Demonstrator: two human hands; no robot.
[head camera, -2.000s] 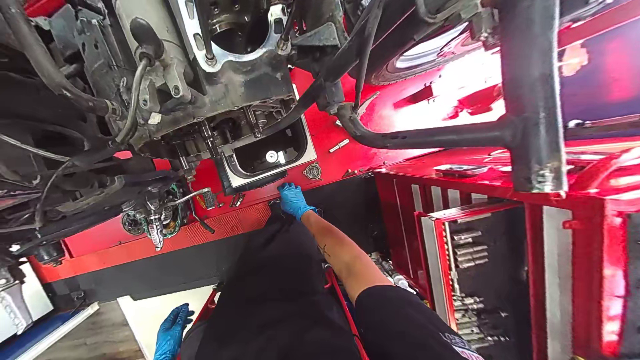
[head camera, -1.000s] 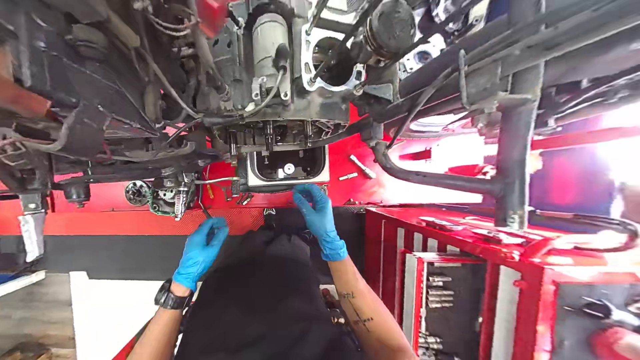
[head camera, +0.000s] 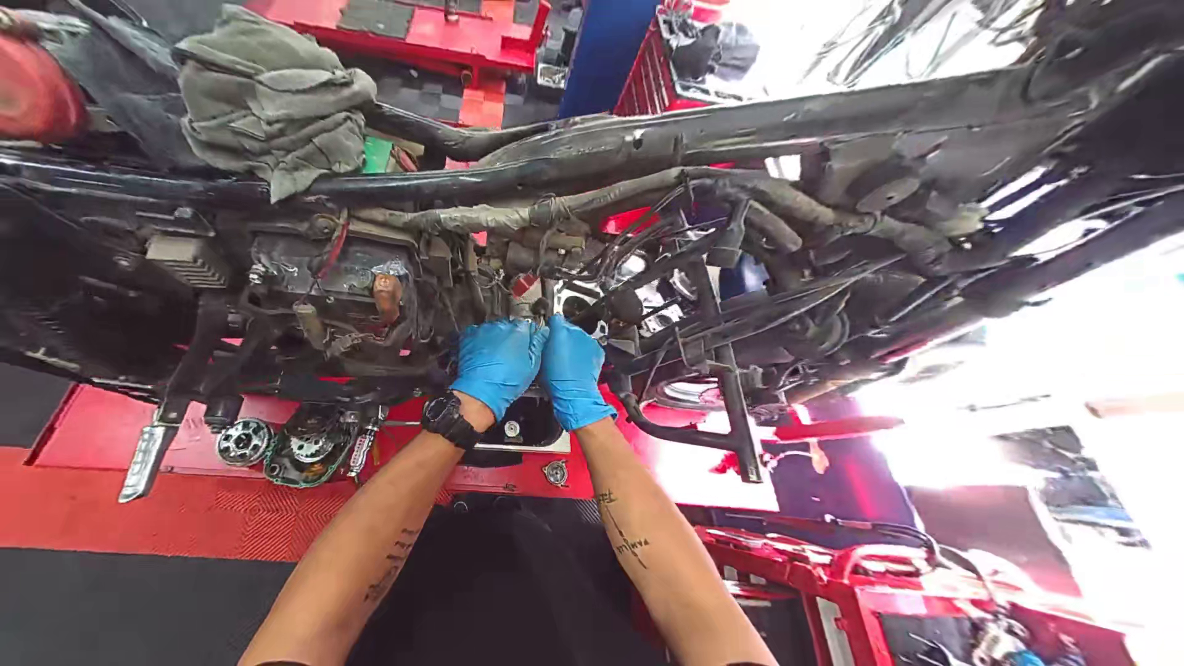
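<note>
Both my hands, in blue gloves, reach into the middle of a motorcycle frame (head camera: 601, 157). My left hand (head camera: 500, 363) and my right hand (head camera: 572, 372) meet side by side at the engine, their fingertips by a small connector-like part (head camera: 525, 289) with a red piece. Just right of them shows the metal rim of the open engine cylinder (head camera: 575, 294). My fingertips are partly hidden, so what they hold cannot be told. Below my hands lies a tray (head camera: 511, 446) with a dark inside and a pale rim.
A grey cloth (head camera: 273, 97) hangs over the frame at upper left. An engine cover (head camera: 310, 449) and a round gear part (head camera: 244, 442) lie on the red bench at left, near a footpeg (head camera: 148, 460). A red tool cart (head camera: 832, 573) stands at lower right.
My hands, apart near the tray one second ago, have moved up and together onto the engine. The view has shifted widely and now takes in more of the frame.
</note>
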